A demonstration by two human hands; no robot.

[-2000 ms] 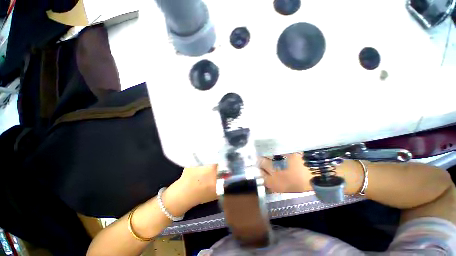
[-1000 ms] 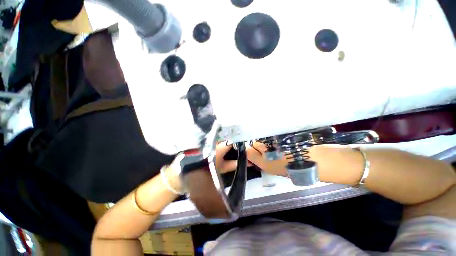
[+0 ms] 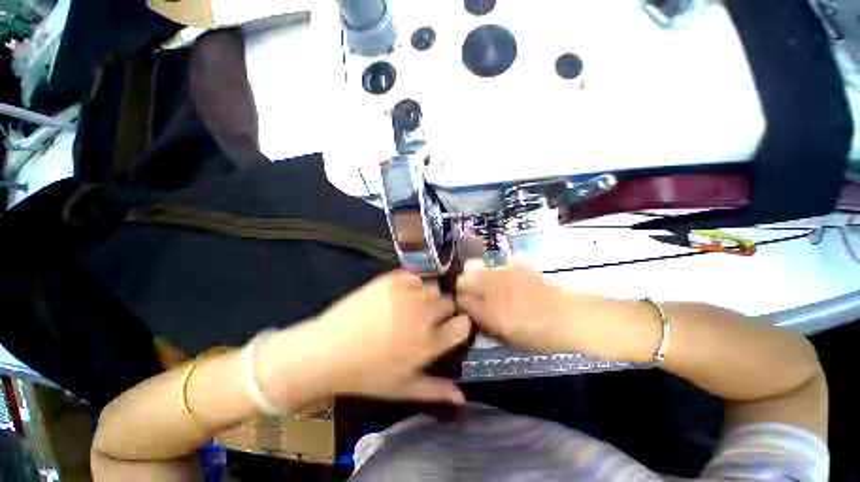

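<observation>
The large black garment [image 3: 255, 282] spreads left of the white sewing machine head [image 3: 603, 104], with a brown stripe [image 3: 273, 226] running along it toward the needle area. My left hand [image 3: 387, 325] and my right hand [image 3: 509, 301] meet just in front of the shiny looped guard [image 3: 412, 216]. Both hands pinch a dark brown folded band [image 3: 455, 353] between them, and part of it hangs at the table's front edge. My left thumb points right, over the band. The needle and presser foot are hidden behind the guard and my fingers.
Snips with yellow-orange handles [image 3: 724, 242] lie on the table to the right. A wide black cloth strip [image 3: 797, 104] hangs over the machine head. The dark red panel [image 3: 665, 193] is on the machine's front. A measuring tape [image 3: 547, 361] runs along the table front. Cardboard [image 3: 278, 439] shows below left.
The view has shifted, showing more of the table, the snips and the cloth strip. My hands, earlier partly hidden behind the guard, are now in front of it, nearer the table edge, with the band.
</observation>
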